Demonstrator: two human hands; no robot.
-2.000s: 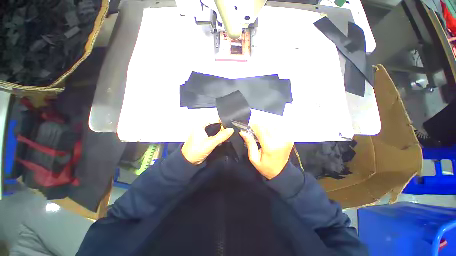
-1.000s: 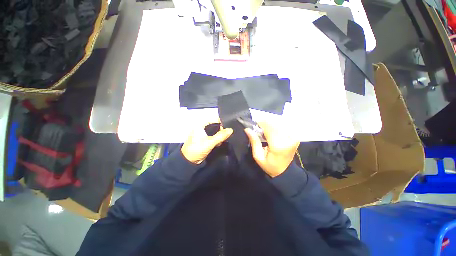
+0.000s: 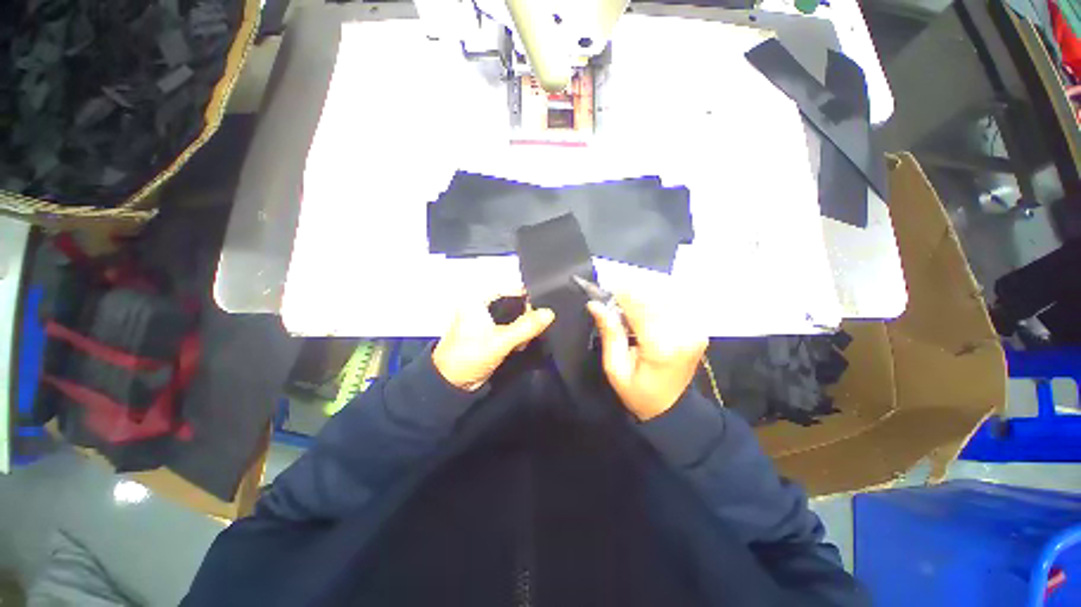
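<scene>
A black fabric strip (image 3: 555, 255) lies with its far end over the stacked strips and hangs over the table's near edge towards my body. My left hand (image 3: 484, 338) pinches the strip's left edge between thumb and fingers; a small dark piece shows in that palm. My right hand (image 3: 646, 353) holds small silver thread snips (image 3: 592, 287), their tip at the strip's right side. Several black strips (image 3: 634, 219) are stacked on the white sheet (image 3: 368, 178) beyond my hands.
The sewing machine head (image 3: 557, 36) and its orange-centred clamp (image 3: 560, 109) stand beyond the stack. Crossed strips (image 3: 844, 142) lie at right. An open carton (image 3: 942, 344) is at lower right, a tab carton (image 3: 219, 113) at upper left, and a blue crate (image 3: 948, 540) at bottom right.
The snips have turned and their tip sits at the strip's right edge. My right hand has shifted slightly right. The strip's far end has moved a little; my left hand stays nearly still.
</scene>
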